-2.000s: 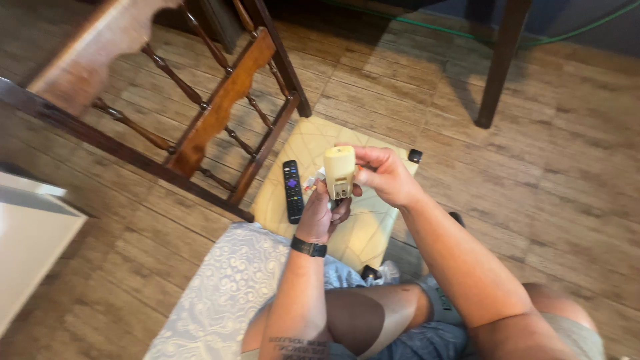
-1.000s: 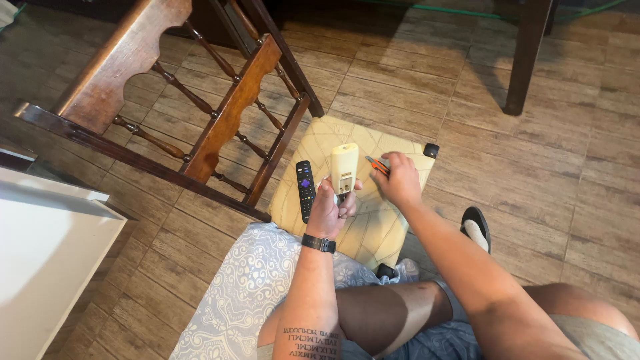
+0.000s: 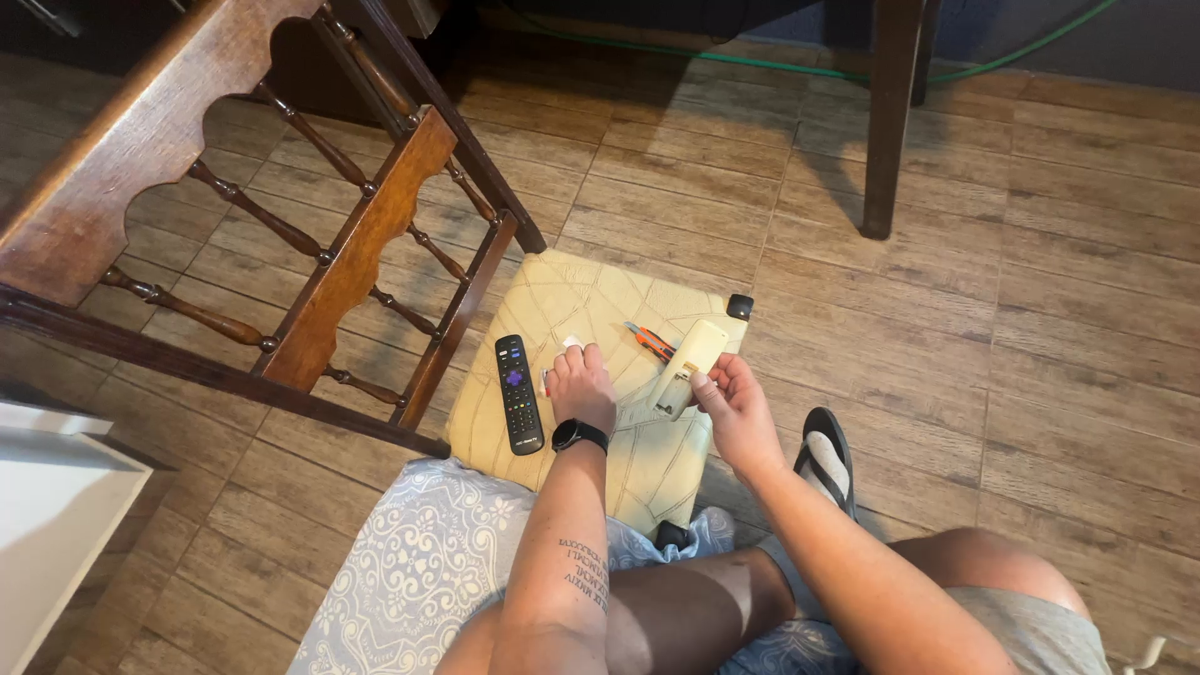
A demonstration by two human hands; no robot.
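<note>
My right hand holds a cream plastic remote control by its lower part, with its battery compartment uncovered. My left hand is palm down on the chair's cream padded seat, its fingers over something small and white that is mostly hidden. Just left of that hand lies a black remote control with a purple direction pad. An orange and grey utility knife rests on the seat, its lower end behind the cream remote.
The chair's wooden back with turned spindles rises at the left. Patterned blue-grey fabric lies below the seat. A dark wooden leg stands at upper right, before a green cable. A white panel fills the lower left.
The cream remote has passed from my left hand to my right. My left hand has moved down onto the seat. The utility knife, by my right hand a second ago, lies let go on the seat.
</note>
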